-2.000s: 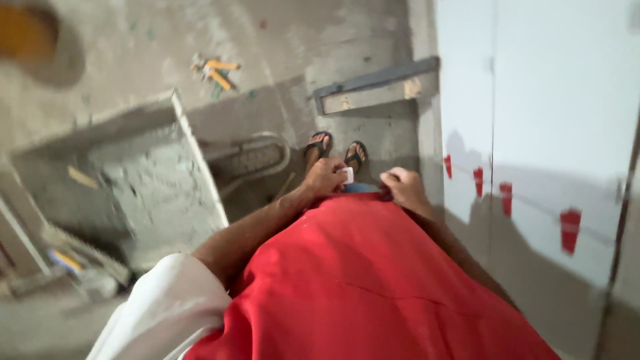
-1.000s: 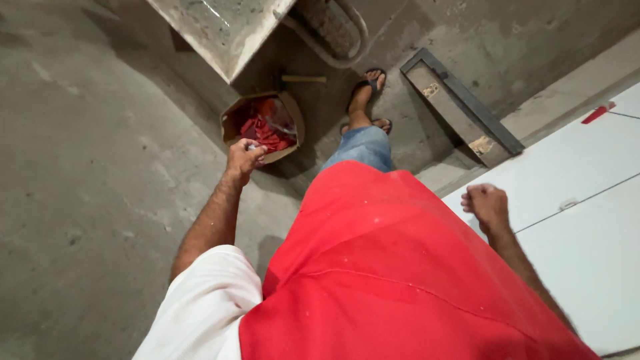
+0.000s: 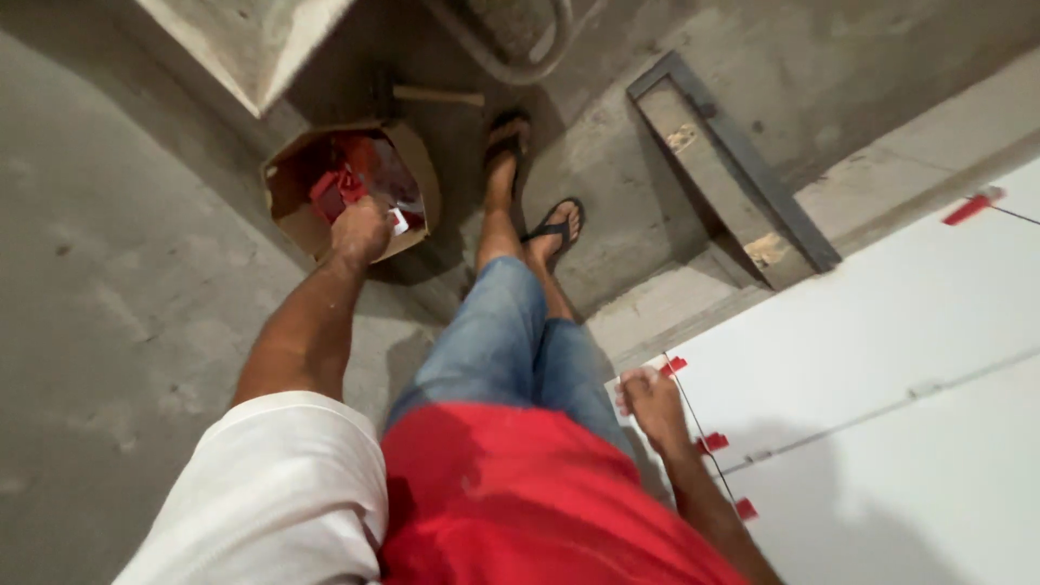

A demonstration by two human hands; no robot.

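Observation:
My left hand (image 3: 363, 230) reaches over the near rim of a cardboard box (image 3: 432, 183), its fingertips at the red plastic wedges (image 3: 329, 195) inside. A small white plastic piece (image 3: 398, 221) shows at the side of this hand, held in it. Clear plastic wrapping also lies in the box. My right hand (image 3: 650, 402) hangs with loosely curled fingers near the white wall tiles (image 3: 877, 366); its palm is hidden and no object shows in it. Close beside it, a red wedge (image 3: 673, 366) sits at a tile joint, with more red wedges (image 3: 712, 443) along that joint.
A hammer (image 3: 439, 95) with a wooden handle lies beyond the box. The corner of a mortar trough (image 3: 260, 93) juts in at the upper left. Near my sandalled feet are a curved metal frame (image 3: 520, 73) and a dark-edged rectangular piece (image 3: 731, 179) on the concrete floor.
My left hand has moved from the box's near edge to the red wedges within. The view has turned strongly since the oldest frame, where both hands were together at my waist.

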